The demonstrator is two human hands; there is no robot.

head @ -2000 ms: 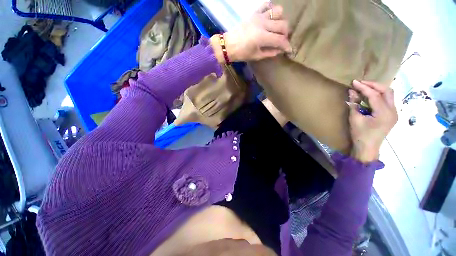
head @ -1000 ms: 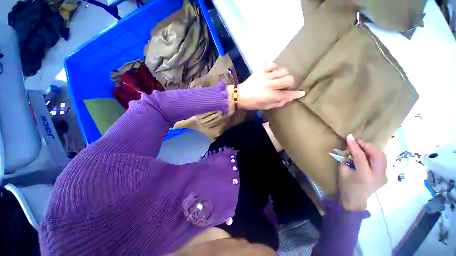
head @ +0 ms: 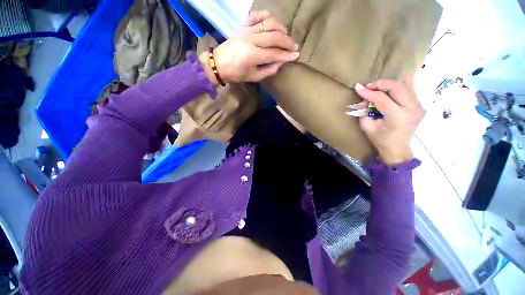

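Observation:
A khaki garment panel (head: 351,34) lies over the white table's near edge, at the top centre. Its near part is folded or hangs towards my lap. My left hand (head: 253,50) pinches the panel's fold at its left end. My right hand (head: 391,115) is on the fold at its right end, with thumb and finger at the cloth, and also holds small silver thread snips (head: 358,110), blades pointing left. The zipper is not in view.
A blue bin (head: 75,86) at the left holds crumpled khaki work (head: 147,43). A khaki piece (head: 216,115) hangs at the bin's near side. Metal machine parts (head: 496,129) and a dark flat block (head: 486,176) are on the white table (head: 440,138) at right. A red object (head: 429,279) shows below the table.
The view has shifted, and the zipper at the panel's far side has left the picture. Both hands stay at the fold, and the right hand still holds the snips.

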